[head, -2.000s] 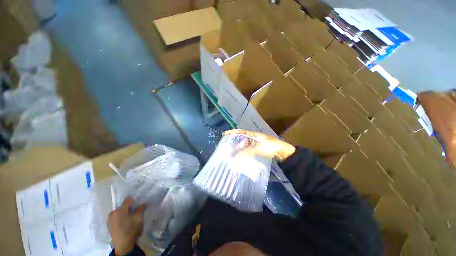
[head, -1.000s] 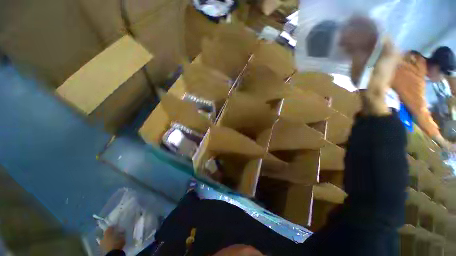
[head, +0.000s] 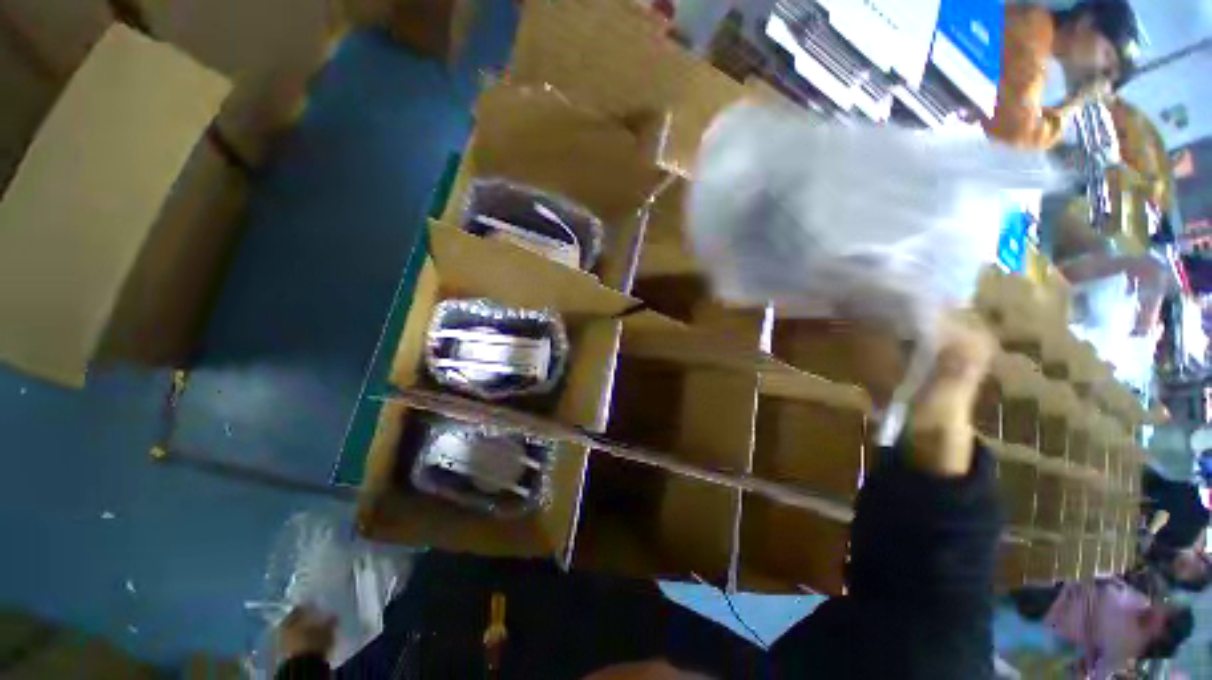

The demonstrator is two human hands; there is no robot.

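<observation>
My right hand (head: 950, 392) is right of centre, blurred, gripping a cloudy clear air-cushion bag (head: 837, 213) by its end, with a thin white bar beside the fingers. The bag is above the open brown cartons. My left hand (head: 306, 635) is small at the lower left, holding another clear bag (head: 332, 571) with white pieces inside; its fingers are partly unclear. Three cartons in the left column each hold a bagged white unit (head: 492, 348) seen end-on, with a shiny oval ring. Cartons farther right show dark insides.
Carton flaps (head: 532, 282) stand between the cells. The green bench edge (head: 399, 332) borders the grid. A large carton flap (head: 100, 199) is at the upper left above blue floor. Blue-and-white printed stacks (head: 871, 47) lie beyond the grid. People work at the upper and lower right.
The view has turned, bringing the left column of cartons closer. My right hand is lower, and its bag now hangs over the cells. My left hand remains at the lower left with its bag.
</observation>
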